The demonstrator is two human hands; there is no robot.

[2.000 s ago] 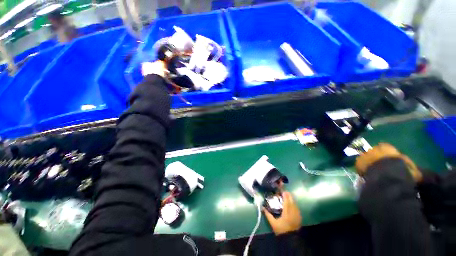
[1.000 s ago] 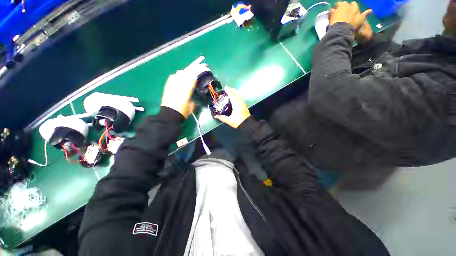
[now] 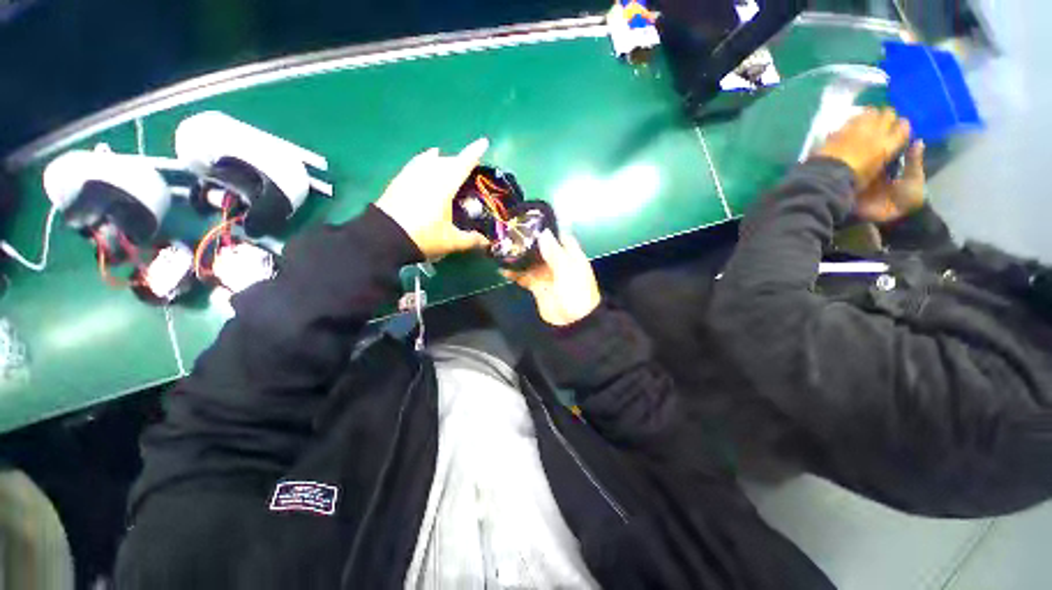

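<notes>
My left hand (image 3: 427,207) holds a white camera housing (image 3: 470,153) with its black round open end turned towards my right hand. My right hand (image 3: 564,280) holds the lens module (image 3: 523,234), a black round part with a whitish board, at that opening. Red and orange internal wires (image 3: 494,194) run between the two. The white tail cable (image 3: 420,314) hangs down below my left hand. Whether the module touches the housing rim is hard to tell.
Two more camera housings (image 3: 110,190) (image 3: 237,167) lie on the green bench (image 3: 346,127) at left, boards hanging from wires. A neighbouring worker's hands (image 3: 868,156) are at right, near a blue tray (image 3: 926,92). A black fixture (image 3: 709,52) and small carton (image 3: 633,32) stand behind.
My hands have brought the module closer to the housing's opening, and it is turned more upward. The view has shifted; the blue bins are out of sight and the neighbour's blue tray shows more fully.
</notes>
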